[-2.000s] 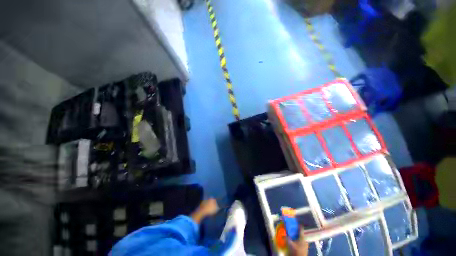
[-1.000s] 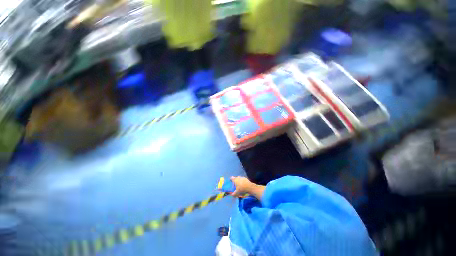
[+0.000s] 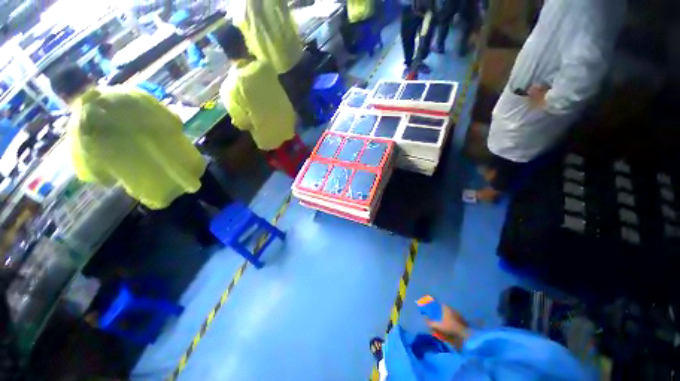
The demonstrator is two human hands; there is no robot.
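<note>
My right hand (image 3: 452, 326), in a blue sleeve at the bottom right of centre, is closed around a small orange-and-blue object (image 3: 432, 307), perhaps a tape dispenser. The hand is over the blue floor and partly blurred. My left hand is not in view. Ahead stand low stacks of trays with dark and bluish panels: a red-rimmed tray (image 3: 345, 173) nearest, white-rimmed trays (image 3: 388, 128) behind it.
Blue stools (image 3: 244, 228) and workers in yellow-green smocks (image 3: 142, 145) line the benches at left. A person in a white coat (image 3: 552, 82) stands at right, beside black component trays (image 3: 596, 216). Yellow-black tape (image 3: 403, 286) crosses the floor.
The view has swung from the trays near my feet to the wider aisle; the tray stacks now appear farther off. My left hand has left the picture. My right hand still holds the object.
</note>
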